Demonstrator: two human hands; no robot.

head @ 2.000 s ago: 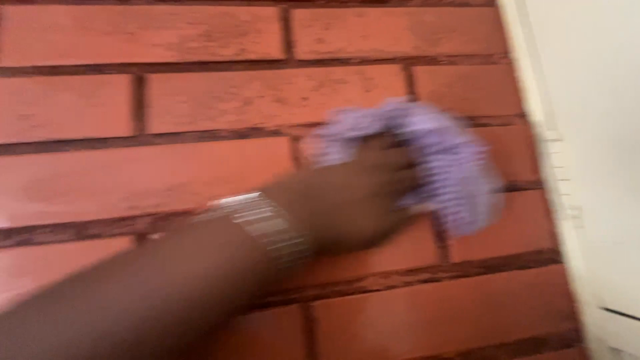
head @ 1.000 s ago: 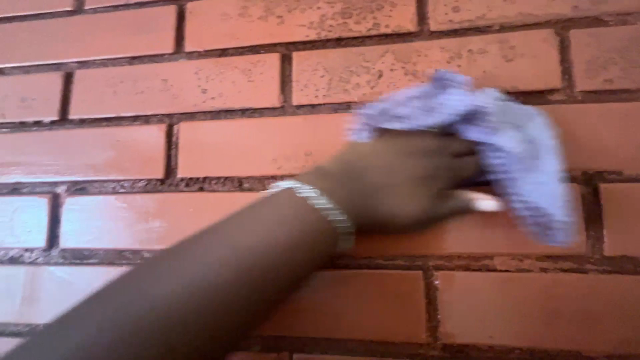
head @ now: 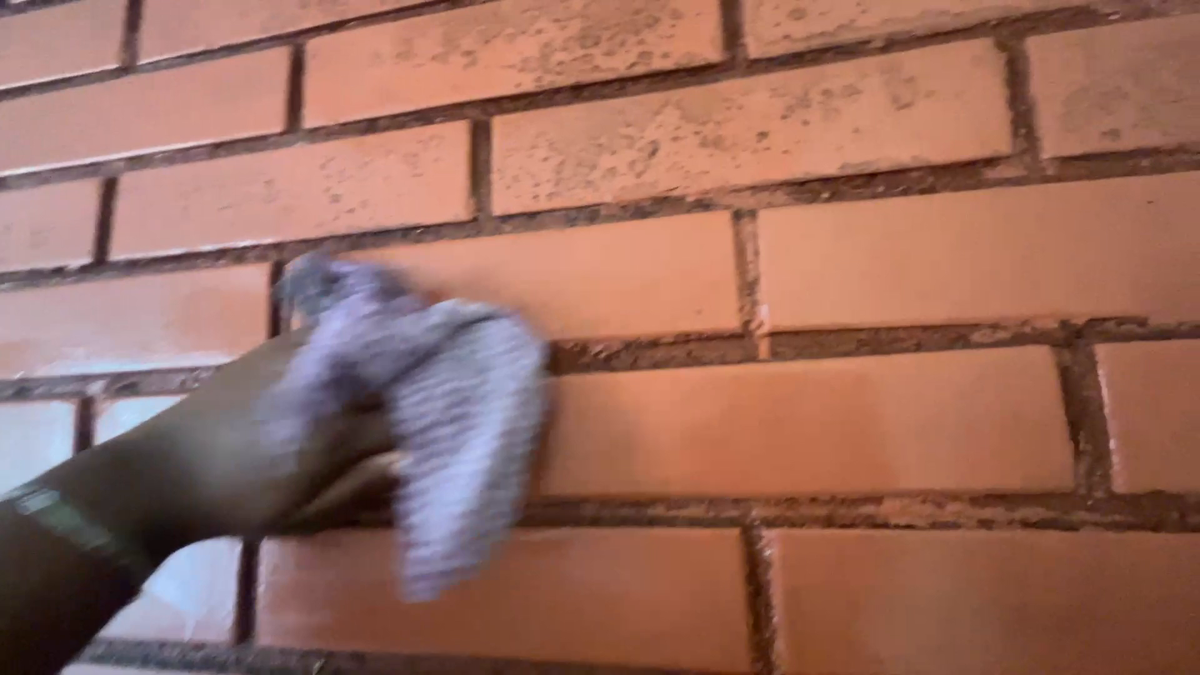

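My left hand reaches in from the lower left, its fingers closed on a pale purple textured cloth. The cloth lies bunched over the fingers, and a loose flap hangs down on their right side. Both are blurred. Behind them is a wall of orange-red bricks; whether the cloth presses on it is hard to tell. A light-coloured band circles the wrist. My right hand is out of view.
Dark, rough mortar joints run between the bricks. Dark specks and stains mark several upper bricks. Bright reflections show on the glossy bricks at the lower left.
The hand and cloth, at the right of centre one second ago, are now at the left of the view. The view has shifted; the pale surface once at the right edge is gone.
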